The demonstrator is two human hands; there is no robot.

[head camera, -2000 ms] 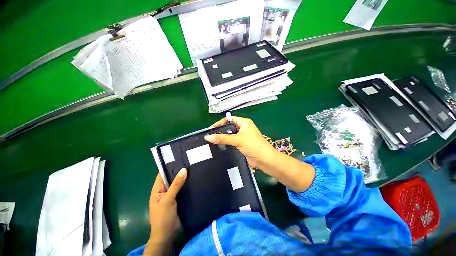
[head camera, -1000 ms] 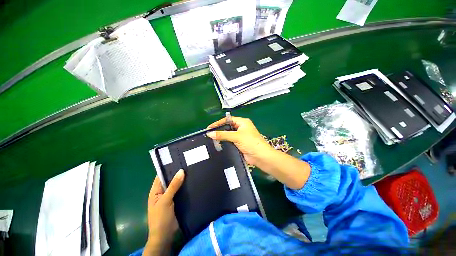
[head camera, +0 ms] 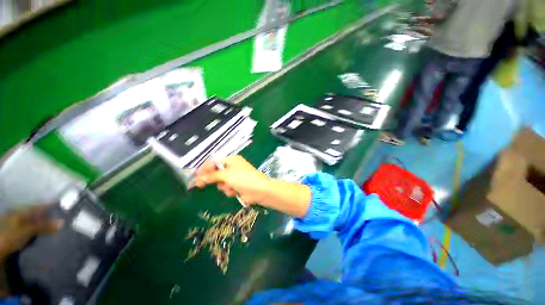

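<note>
A black tablet back cover (head camera: 57, 262) with white patches is at the lower left, blurred. My left hand (head camera: 27, 229) is blurred and cut off by the left edge, on the cover's far left part; its grip is unclear. My right hand (head camera: 230, 179) is in the middle, fingers bent together around a thin light tool, likely tweezers (head camera: 221, 166), mostly hidden by the fingers. It is above the green surface, just in front of a stack of covers with white sheets (head camera: 200, 134). A loose pile of small gold and black flex cables (head camera: 222, 233) lies below the hand.
A clear plastic bag (head camera: 291, 164) lies right of my right hand. More black covers (head camera: 317, 132) on white sheets lie beyond it. A red basket (head camera: 399, 189) and cardboard boxes (head camera: 493, 217) stand on the blue floor at right. People (head camera: 457, 53) stand at the far right.
The view has swung right. My right hand has left the cover and moved beside the cover stack. The cover and my left hand now show at the far left.
</note>
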